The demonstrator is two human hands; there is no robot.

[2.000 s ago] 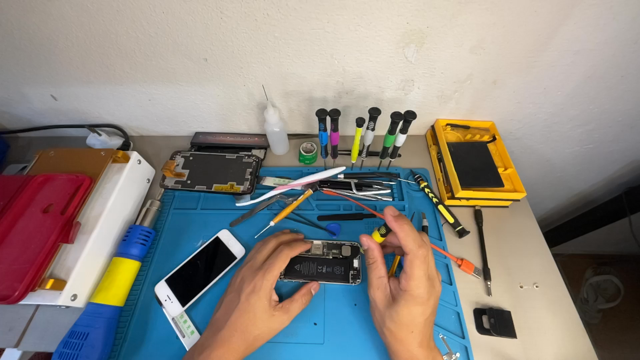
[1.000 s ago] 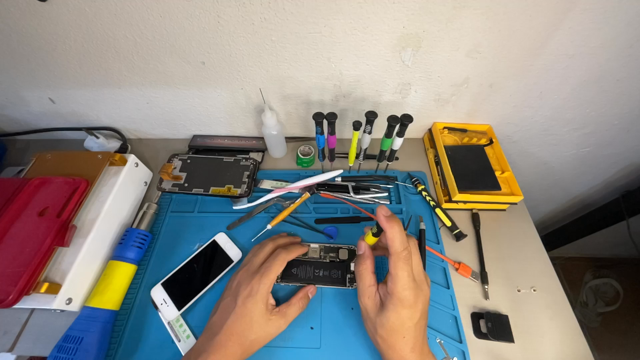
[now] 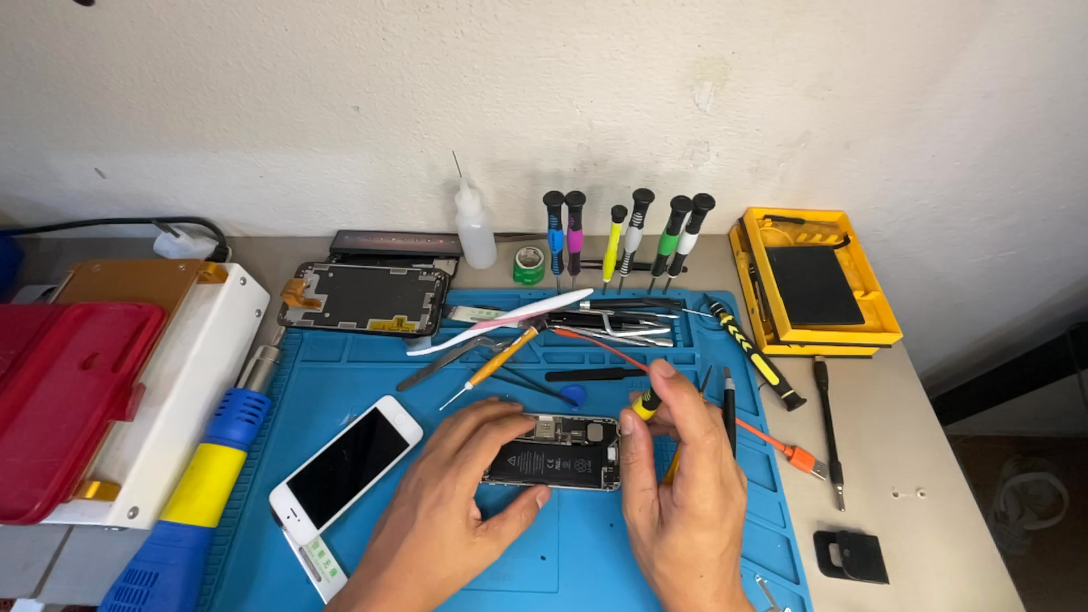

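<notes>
An opened smartphone body (image 3: pixel 554 463), its black battery and circuit board exposed, lies on a blue silicone work mat (image 3: pixel 510 565). My left hand (image 3: pixel 466 501) grips its left end, thumb along the near edge and fingers over the far edge. At the phone's right end, my right hand (image 3: pixel 687 484) holds a small yellow and black screwdriver (image 3: pixel 647 405) between thumb and index finger; its tip is hidden. A white smartphone front panel (image 3: pixel 347 470) with a dark screen rests left of my left hand. An orange-handled pick tool (image 3: pixel 493 365) and a blue plastic pick (image 3: pixel 574 395) lie behind the opened phone.
Upright precision screwdrivers (image 3: pixel 633 229), a needle bottle (image 3: pixel 474 225) and a green roll (image 3: pixel 529 265) line the back. Tweezers (image 3: pixel 595 374) and an orange USB cable (image 3: pixel 799 457) lie nearby. Yellow trays (image 3: pixel 875 314) stand right; a hot-air handpiece (image 3: pixel 200 484) and white machine (image 3: pixel 187 408) are left.
</notes>
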